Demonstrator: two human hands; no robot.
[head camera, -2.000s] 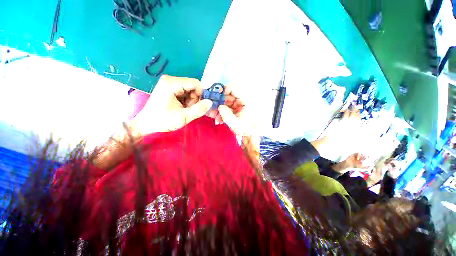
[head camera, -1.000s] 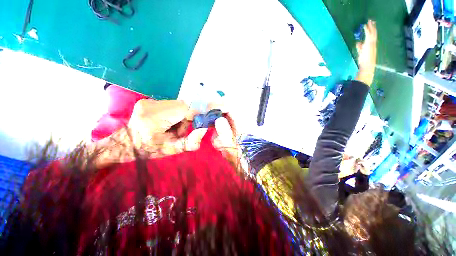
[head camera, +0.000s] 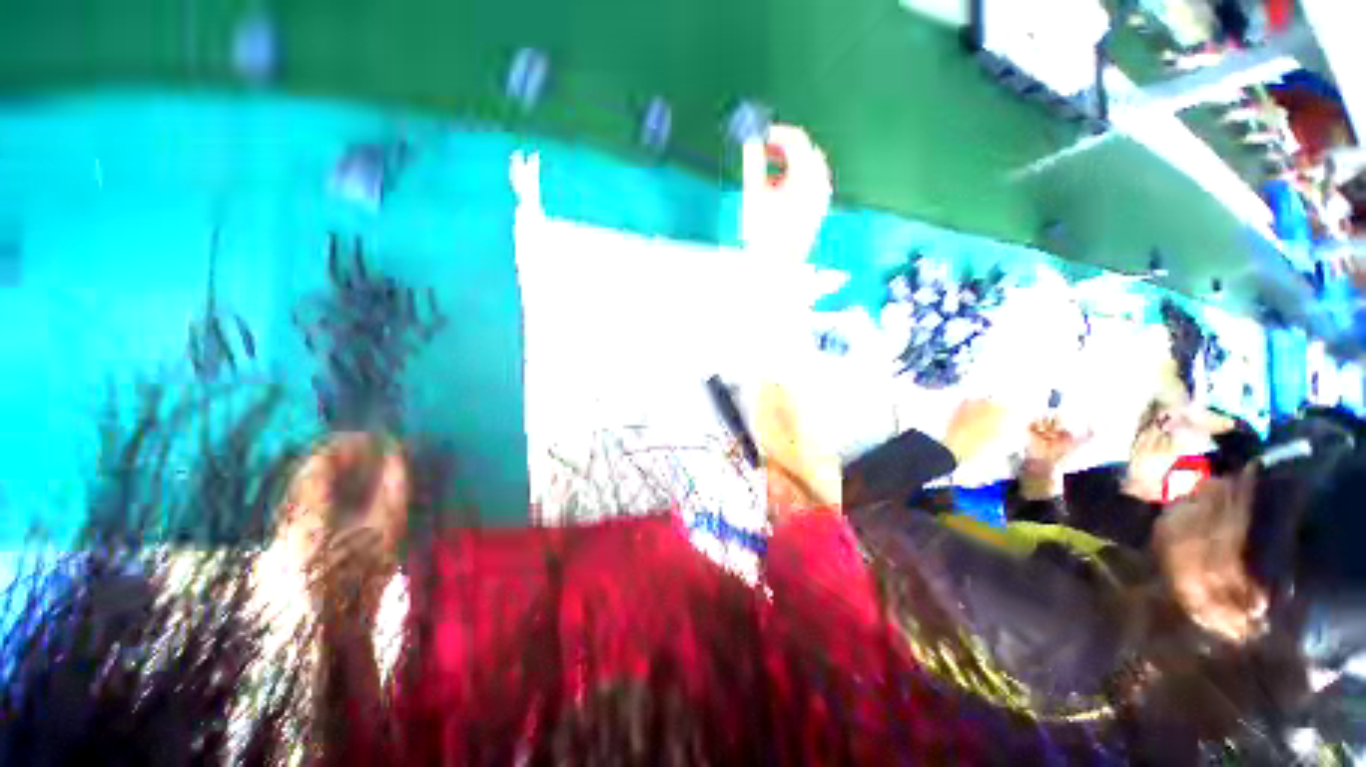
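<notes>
My right hand (head camera: 787, 195) reaches forward over the green belt, blurred and washed out. A small dark blue-grey block, likely a padlock (head camera: 748, 123), is at its fingertips; whether they grip it is unclear. My left hand (head camera: 352, 487) is low at the left, blurred and partly behind hair strands. Its fingers cannot be made out. Beyond it, a heap of dark shackles (head camera: 360, 322) lies on the teal bench.
More blocks (head camera: 526, 75) sit spaced along the belt (head camera: 390, 38). A dark tool handle (head camera: 733, 417) lies on the white sheet (head camera: 637, 330) beside my right forearm. A heap of dark parts (head camera: 944, 315) and a neighbouring person's hands (head camera: 1053, 438) are at the right.
The view has swung left. My hands have parted: the right has gone out to the belt, the left is down at the left. The neighbour's arm has drawn back from the belt.
</notes>
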